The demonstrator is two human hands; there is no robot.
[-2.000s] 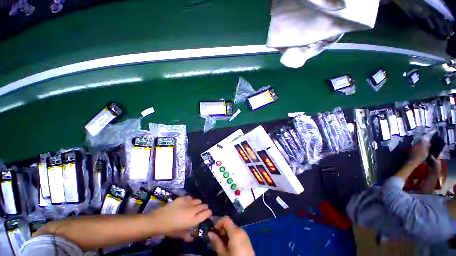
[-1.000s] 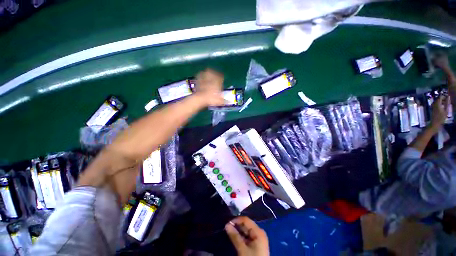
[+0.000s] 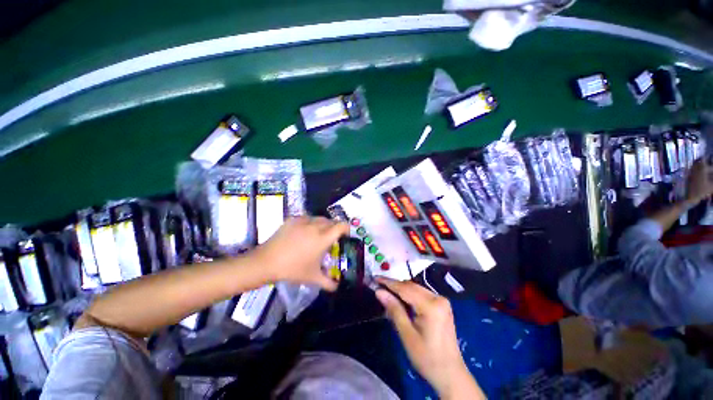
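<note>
My left hand (image 3: 301, 254) holds a battery pack (image 3: 349, 261) upright by its sides in front of the tester, with its dark board end and a yellow strip showing. My right hand (image 3: 422, 316) pinches a thin dark test lead (image 3: 385, 283) close to the board end; whether the plug touches the board cannot be told. The white battery tester (image 3: 457, 226) stands just beyond, with red-orange number displays lit and a row of green and red dots (image 3: 370, 244).
Packs in clear bags (image 3: 234, 215) lie on the dark bench at left. Stacked bagged packs (image 3: 500, 187) stand right of the tester. Loose packs (image 3: 326, 112) lie on the green belt (image 3: 274, 90). Another person's arm (image 3: 664, 234) is at right. White cloth (image 3: 500, 23) hangs at top.
My left hand has come back from the belt and now holds a pack. My right hand has moved up beside it with the lead. The packs on the belt sit differently in view.
</note>
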